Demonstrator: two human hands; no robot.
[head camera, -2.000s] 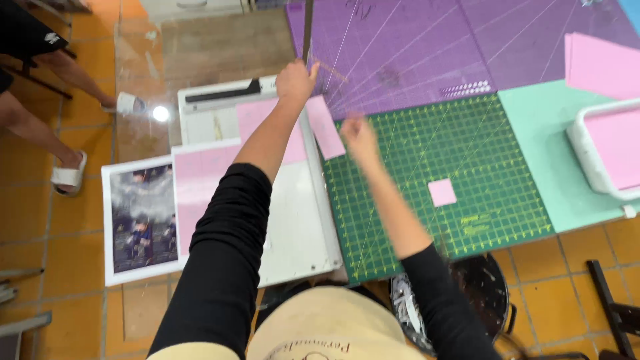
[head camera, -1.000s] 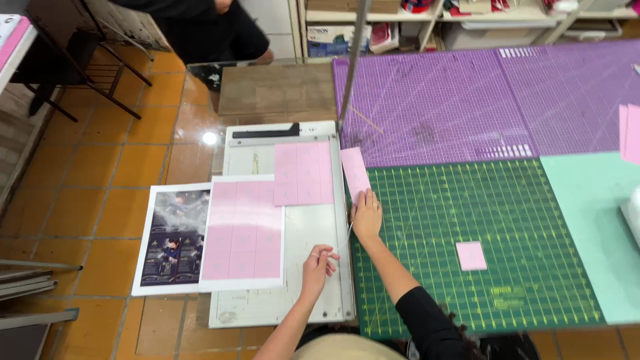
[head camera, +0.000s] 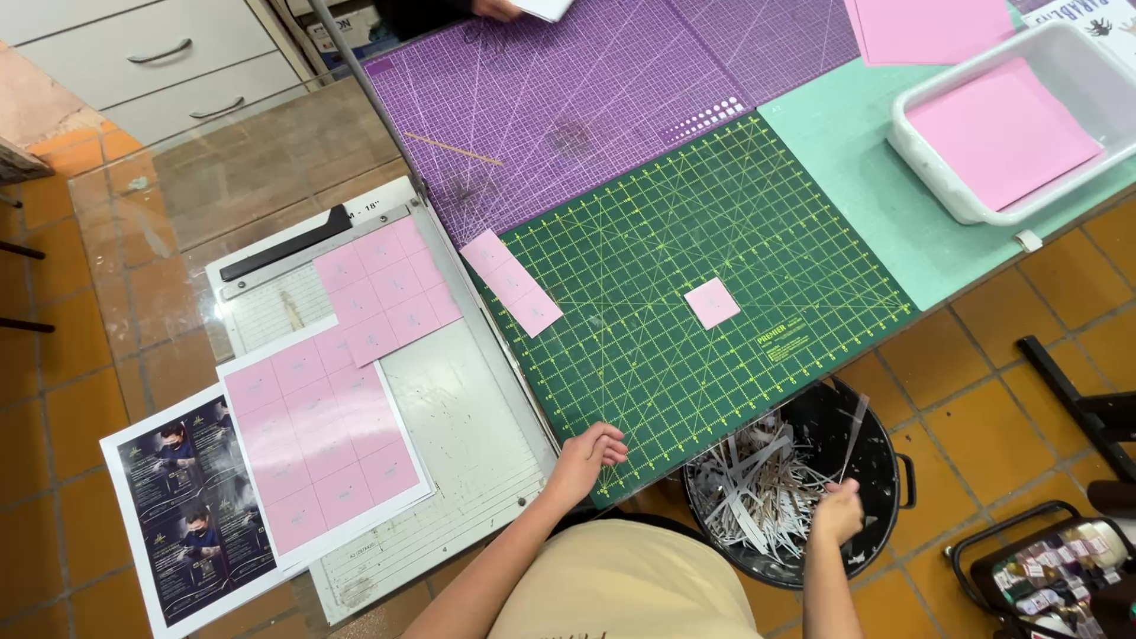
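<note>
Over the black bucket (head camera: 887, 524) of paper scraps (head camera: 754, 488), my right hand (head camera: 839, 513) holds a thin paper strip (head camera: 856, 435). My left hand (head camera: 596, 453), fingers loosely curled, is at the lower left edge of the green cutting mat (head camera: 648, 355); I see nothing in it. A pink printed strip (head camera: 512, 282) lies on the mat's left edge and a small pink square (head camera: 712, 303) on its right half. On the white guillotine paper cutter (head camera: 444, 417) rest a pink printed piece (head camera: 390, 284) and a larger pink printed sheet (head camera: 319, 435), beside a dark photo print (head camera: 200, 515).
The cutter's long arm (head camera: 355, 71) stands raised. Beyond lies a purple cutting mat (head camera: 568, 89); at its far edge another person's hand (head camera: 497, 9) is near white paper. A white tray (head camera: 941, 182) with pink sheets sits right. A black metal frame (head camera: 1083, 399) stands on the floor.
My right hand has moved from the pink strip beside the cutter to above the bucket. My left hand has moved right, from over the cutter to the green mat's edge. The view has shifted.
</note>
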